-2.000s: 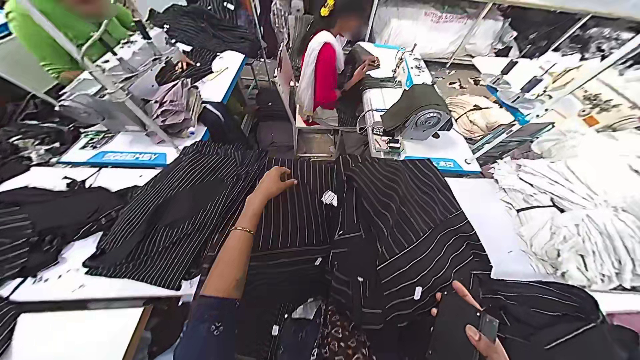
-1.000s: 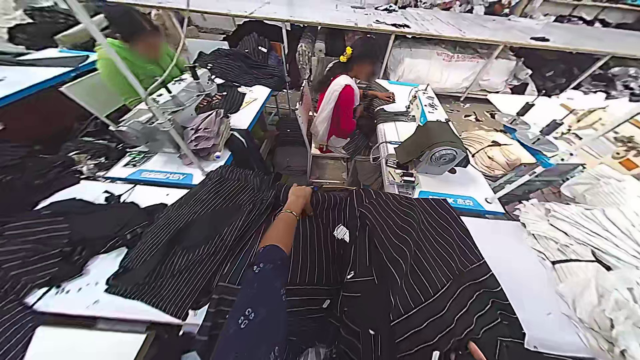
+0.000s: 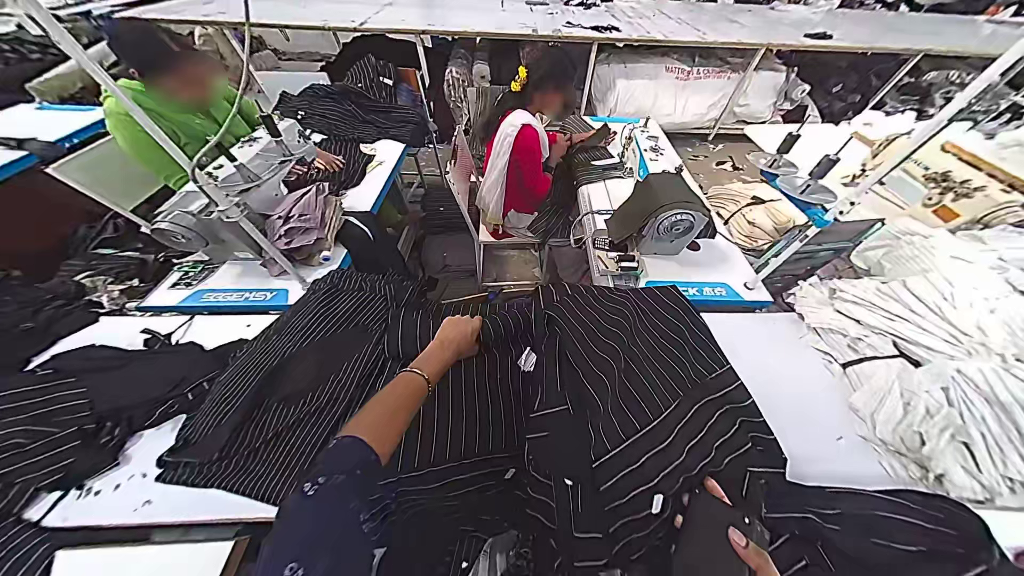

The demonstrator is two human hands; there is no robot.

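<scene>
My left hand (image 3: 458, 337), with a bangle at the wrist, is closed on the upper part of a black striped garment (image 3: 464, 408) spread in front of me. A small white tag (image 3: 527, 359) lies on the cloth to its right. Another black striped garment (image 3: 648, 376) lies to the right, and a finely striped one (image 3: 280, 392) to the left. At the lower right my right hand (image 3: 740, 536) holds a dark flat object (image 3: 708, 536), its fingers around the edges; what it is I cannot tell.
White garments (image 3: 944, 360) are heaped on the right. Dark cloth (image 3: 144, 384) lies on the left. Beyond my table stand sewing machines on tables (image 3: 240, 298), with one person in green (image 3: 140, 120) and another in red (image 3: 524, 168) seated at them. A metal pole (image 3: 160, 136) slants at the left.
My left hand, with fingers curled loosely above the cloth two seconds ago, is now closed on it. My right hand, barely in view one second ago, shows again with the dark object.
</scene>
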